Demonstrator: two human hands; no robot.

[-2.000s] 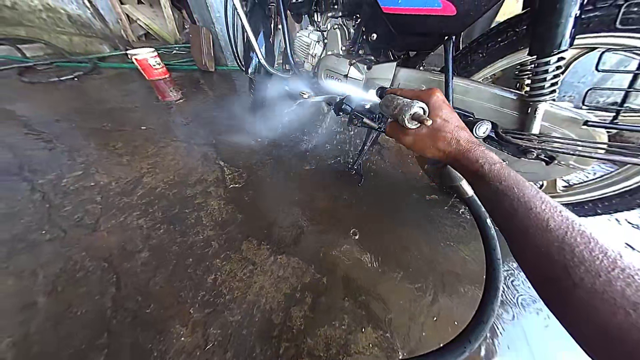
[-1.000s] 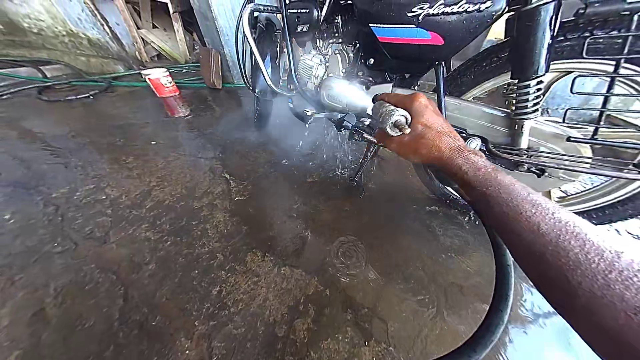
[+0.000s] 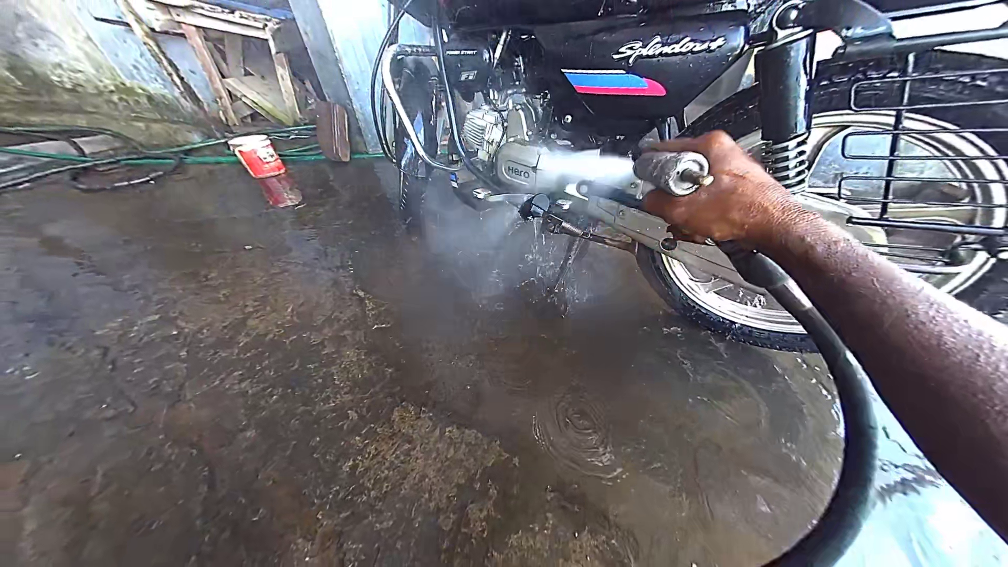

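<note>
My right hand (image 3: 720, 189) is closed around a pressure-washer spray gun (image 3: 669, 173), with a thick black hose (image 3: 850, 409) hanging from below the grip. A white jet of water (image 3: 583, 167) leaves the gun toward the left and strikes the engine cover (image 3: 516, 165) of a black Hero Splendor+ motorcycle (image 3: 630, 75). Mist hangs beneath the engine, and water drips around the footpeg (image 3: 535, 206) and the stand. The rear wheel (image 3: 732, 303) is partly hidden behind my hand and forearm. My left hand is out of the picture.
Wet, dark concrete floor (image 3: 276, 378) spreads in front of the motorcycle. At the back left are a red and white bucket (image 3: 258, 157), green and black hoses (image 3: 94, 161), a brown board (image 3: 332, 132) and stacked wood (image 3: 244, 71) by the wall.
The jet, earlier sent toward the engine's lower edge and footpeg, now hits the engine cover. Mist around the engine front has thinned. The view has shifted, showing more of the tank side.
</note>
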